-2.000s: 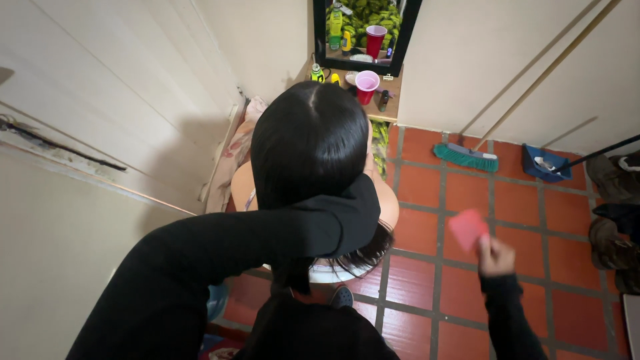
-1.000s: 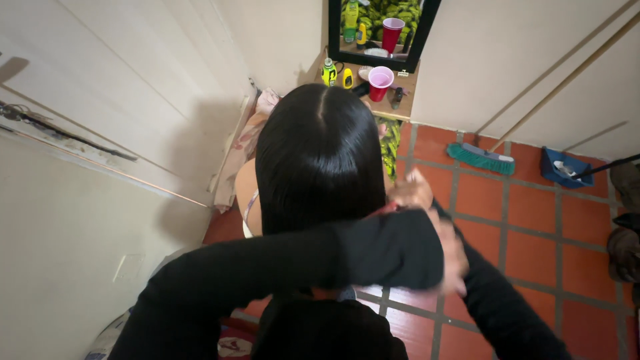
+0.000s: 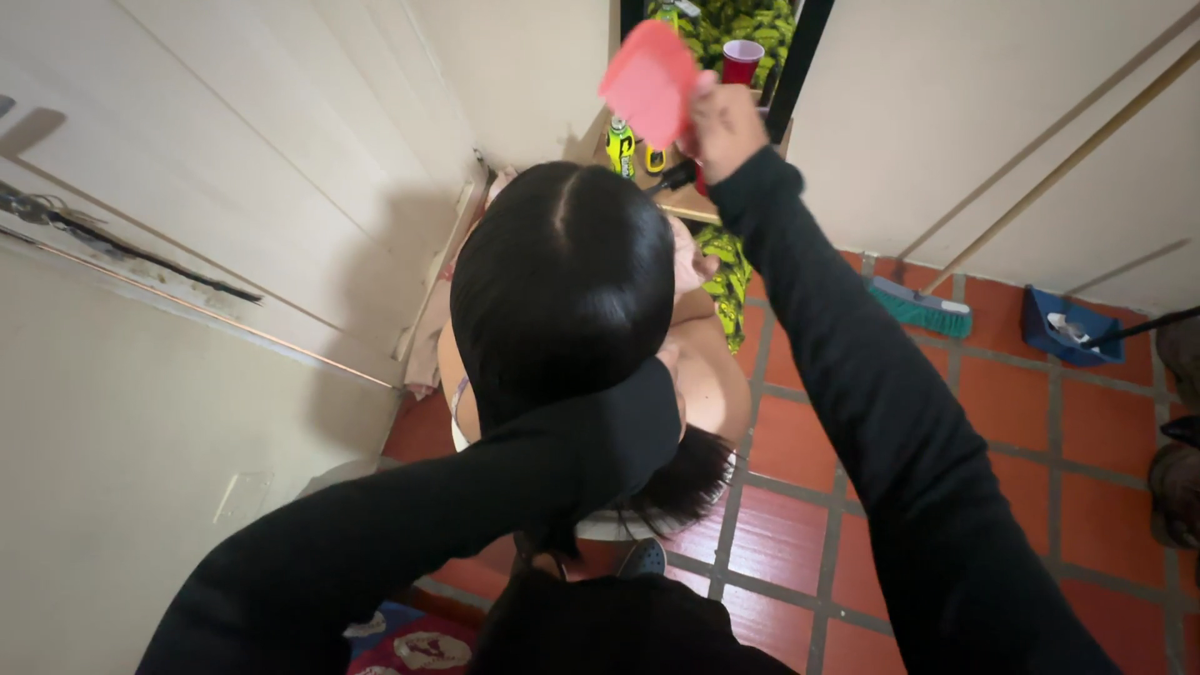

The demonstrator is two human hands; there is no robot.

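A seated person with long straight black hair point(image 3: 572, 281), parted down the middle, is right in front of me. My right hand point(image 3: 727, 127) is raised beyond the head at the upper middle, shut on a flat pink-red comb point(image 3: 652, 80), which is blurred. My left arm, in a black sleeve, reaches across behind the person's head. The left hand lies at the right side of the neck, mostly hidden by the sleeve and hair. A bunch of hair ends point(image 3: 689, 473) hangs out below the sleeve's cuff, over the person's back.
Beyond the head, a small wooden table point(image 3: 689, 202) holds a green-yellow bottle point(image 3: 620, 148) and a dark-handled item point(image 3: 677, 175) under a black-framed mirror point(image 3: 797, 70). To the right are a green broom point(image 3: 923, 309), a blue dustpan point(image 3: 1069, 328) and shoes point(image 3: 1177, 487). A door stands left.
My right hand has moved from beside the hair, near my left hand, up and forward with the comb. Two seconds ago it held the comb out over the floor at the right.
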